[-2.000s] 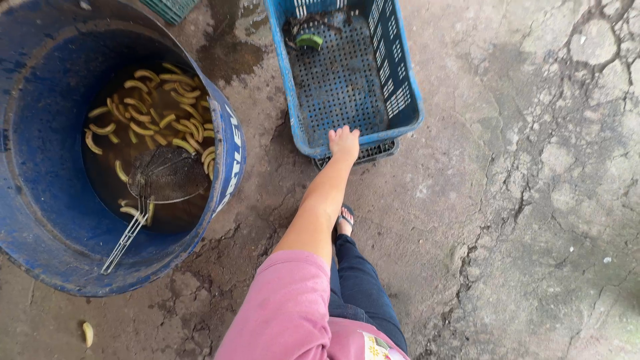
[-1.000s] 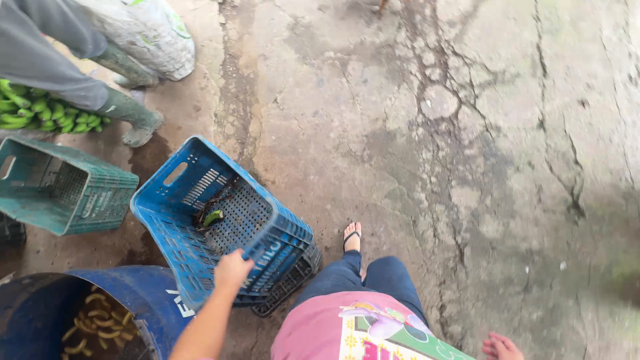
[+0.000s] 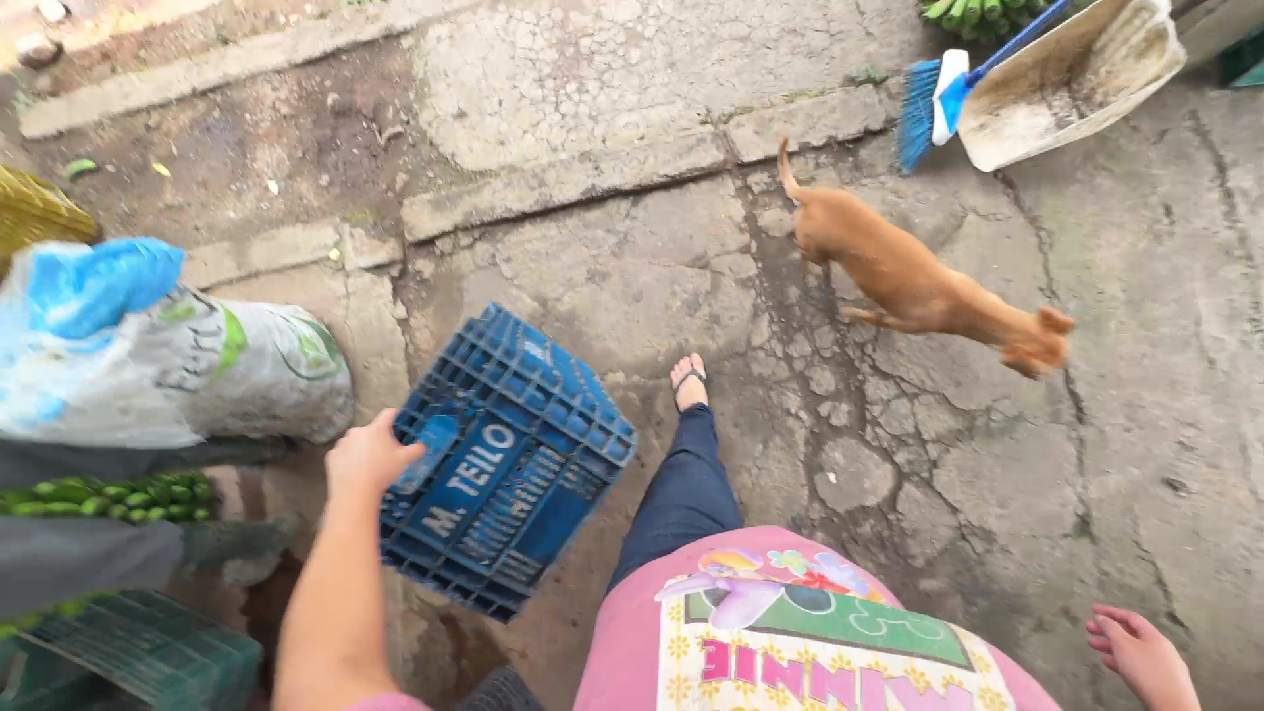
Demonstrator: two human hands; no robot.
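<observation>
My left hand [image 3: 370,456] grips a blue plastic crate [image 3: 509,464] at the handle slot in its side. The crate is tilted, with its lettered side towards me, and its inside is hidden. At the lower right, my right hand [image 3: 1134,647] is held out over the concrete with its fingers slightly bent and nothing in them.
A brown dog [image 3: 894,262] is on the cracked concrete ahead right. Beyond it are a blue broom [image 3: 923,114] and a dustpan [image 3: 1062,89]. On the left are a stuffed sack [image 3: 247,365], green bananas [image 3: 109,497], a person's boot [image 3: 242,553] and a green crate [image 3: 148,652].
The blue crate has been lifted and tipped by my left hand; earlier it stood upright beside the blue barrel. The view has swung away from the barrel. The dog now shows.
</observation>
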